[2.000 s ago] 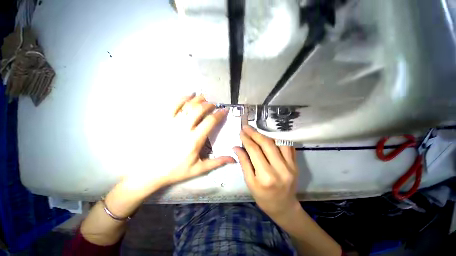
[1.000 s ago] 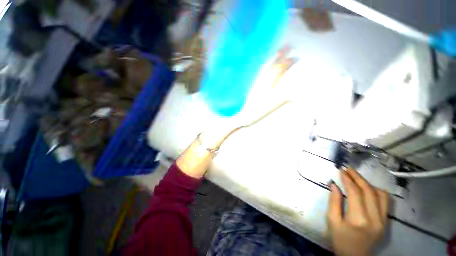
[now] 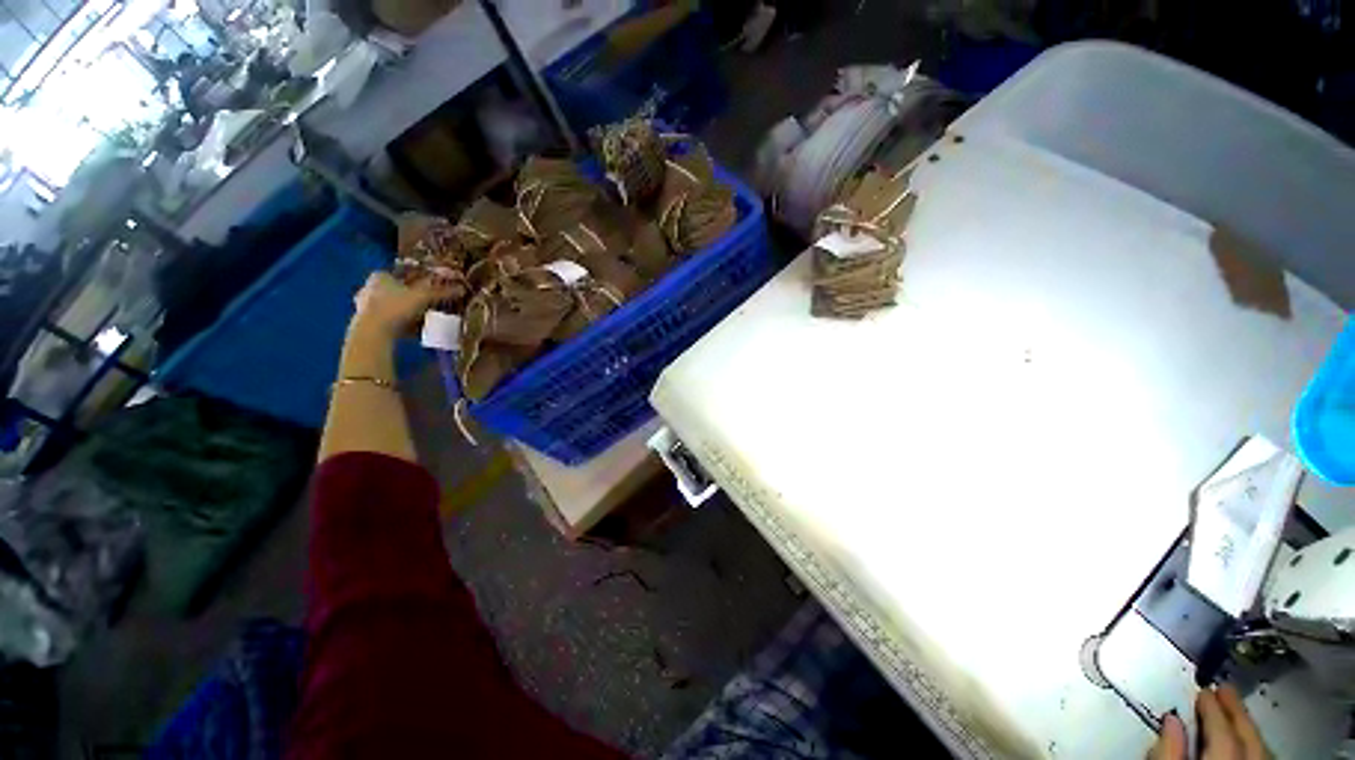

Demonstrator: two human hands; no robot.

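Observation:
My left hand (image 3: 390, 308) is stretched out to the far left corner of the blue plastic crate (image 3: 624, 356). Its fingers are at the edge of the tied brown bundles (image 3: 513, 315); whether they grip one is unclear. My right hand (image 3: 1222, 728) is cut off by the bottom edge, fingers apart, beside the needle area, with nothing visible in it. A white template (image 3: 1236, 520) with writing lies by the sewing machine head (image 3: 1320, 591). Another tied brown bundle (image 3: 859, 267) with a white tag stands on the table's far left edge.
The white tabletop (image 3: 951, 490) has ruler markings along its front edge. A single brown piece (image 3: 1253, 272) lies at its far side. The blue lamp head (image 3: 1327, 401) is at the right edge. Another blue container (image 3: 268, 334), dark green cloth (image 3: 201, 483) and white coiled material (image 3: 862, 141) are beyond.
The view has swung left. My left hand has moved from over the table to the crate's bundles. My right hand remains by the needle area, now mostly out of the picture.

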